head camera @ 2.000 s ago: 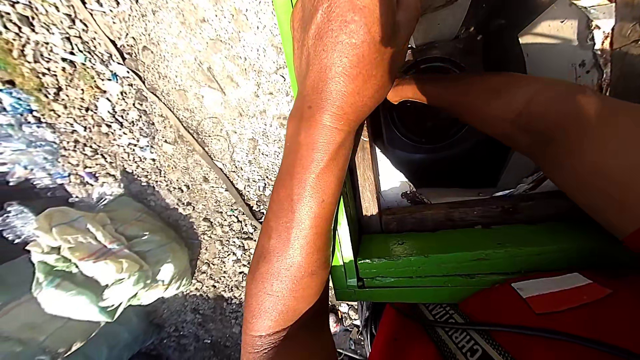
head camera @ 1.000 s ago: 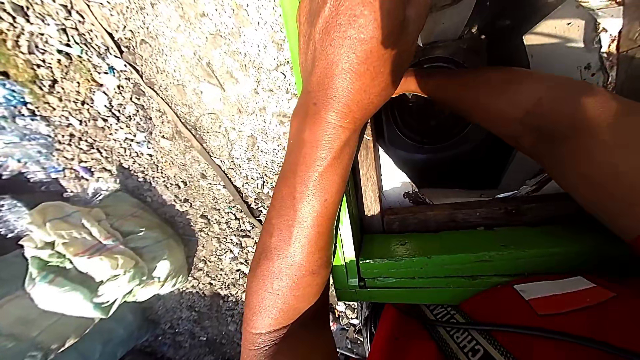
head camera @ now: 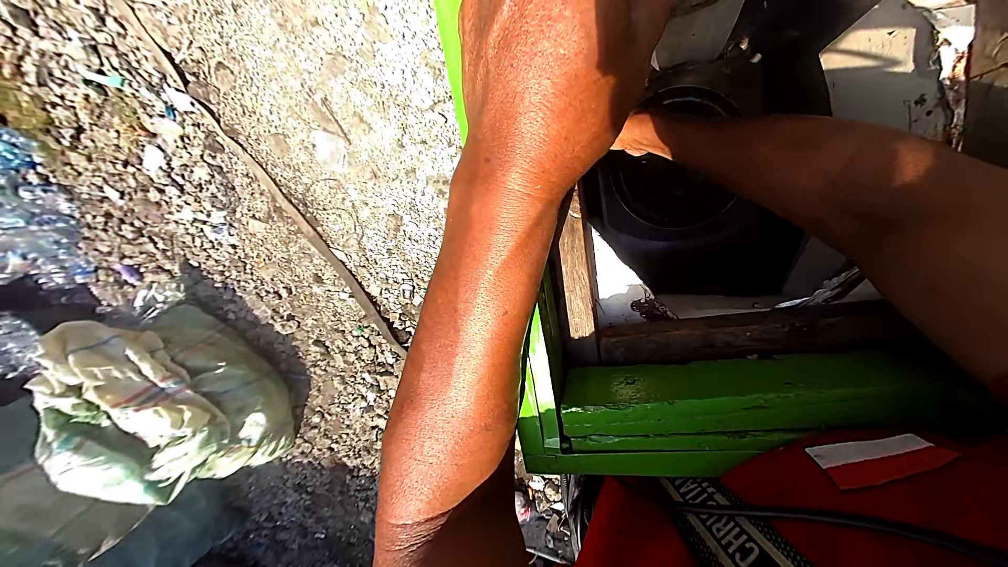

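Observation:
My left hand [head camera: 555, 79] is at the top centre, back of the hand up, over the side of a green-painted wooden frame [head camera: 709, 402]. Its fingers run out of view or are hidden. My right hand [head camera: 642, 135] reaches in from the right, mostly hidden behind my left hand, so its fingers do not show. Beneath my right hand, inside the frame, lies a dark object with a round rim [head camera: 669, 197], perhaps a loudspeaker. What either hand touches or holds cannot be made out.
A pale woven sack [head camera: 165, 394] lies on gravel ground at the lower left, with clear plastic waste [head camera: 39, 213] above it. A thin strip [head camera: 291, 205] crosses the gravel. A black cable [head camera: 850, 516] and a lettered strap [head camera: 724, 528] lie across red fabric at the lower right.

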